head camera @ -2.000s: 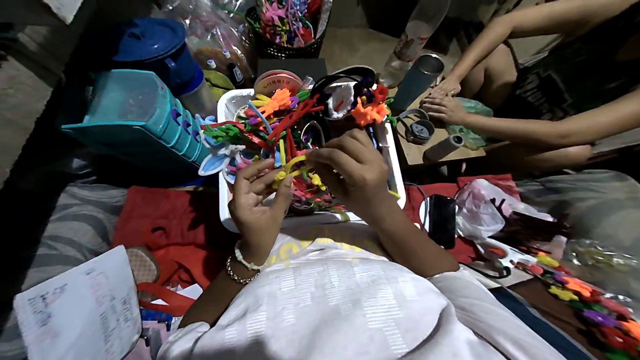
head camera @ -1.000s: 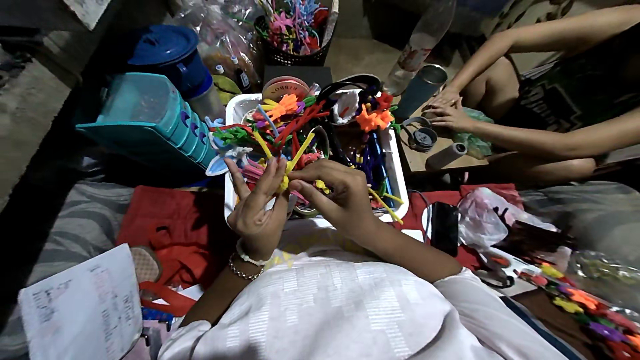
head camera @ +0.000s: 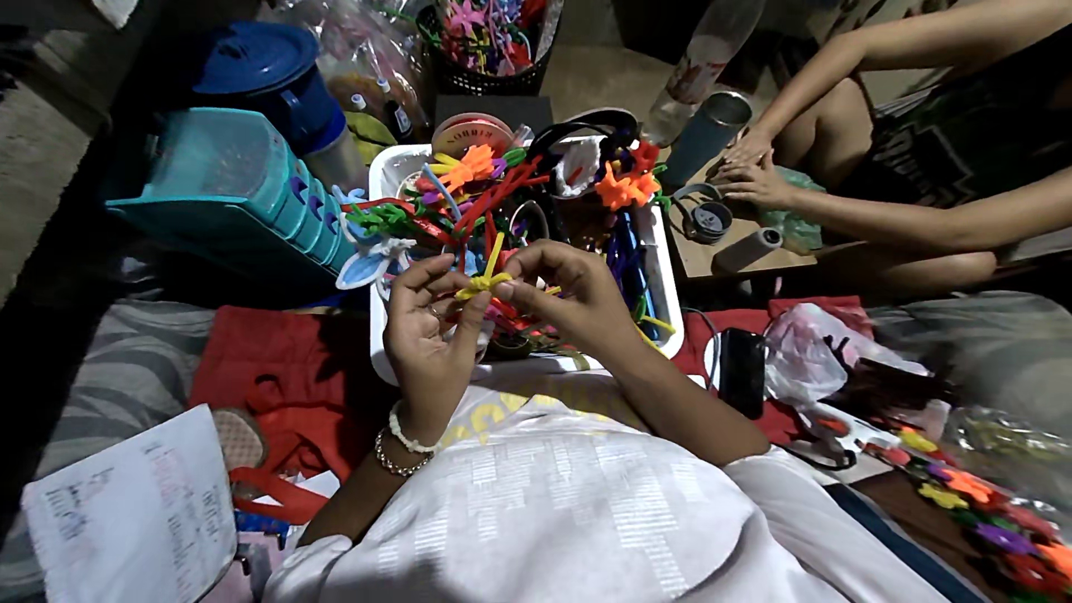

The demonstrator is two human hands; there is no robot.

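Note:
A bent and looped yellow pipe cleaner (head camera: 479, 285) is pinched between both hands above a white plastic basin, one straight end pointing up. My left hand (head camera: 435, 335) holds its left side between thumb and fingers, palm partly turned up. My right hand (head camera: 571, 295) grips its right side with thumb and index finger. Beneath and beyond them, the white basin (head camera: 667, 285) holds red, green, blue and purple pipe cleaners, orange pipe-cleaner flowers (head camera: 626, 186), a ribbon spool (head camera: 471, 136) and black headbands. The hands hide part of its contents.
At left stand a teal drawer unit (head camera: 209, 213) and a blue lidded container (head camera: 255, 63). A black basket (head camera: 494, 82) is behind. At right are a tumbler (head camera: 712, 134), a tape roll (head camera: 708, 219), a phone (head camera: 742, 373) and another person's hands (head camera: 754, 177). A written sheet (head camera: 134, 511) lies lower left.
Two long yellow ends stood up from the hands a second ago; now one upright end shows, with small loops between my fingertips. The other person's hands remain together.

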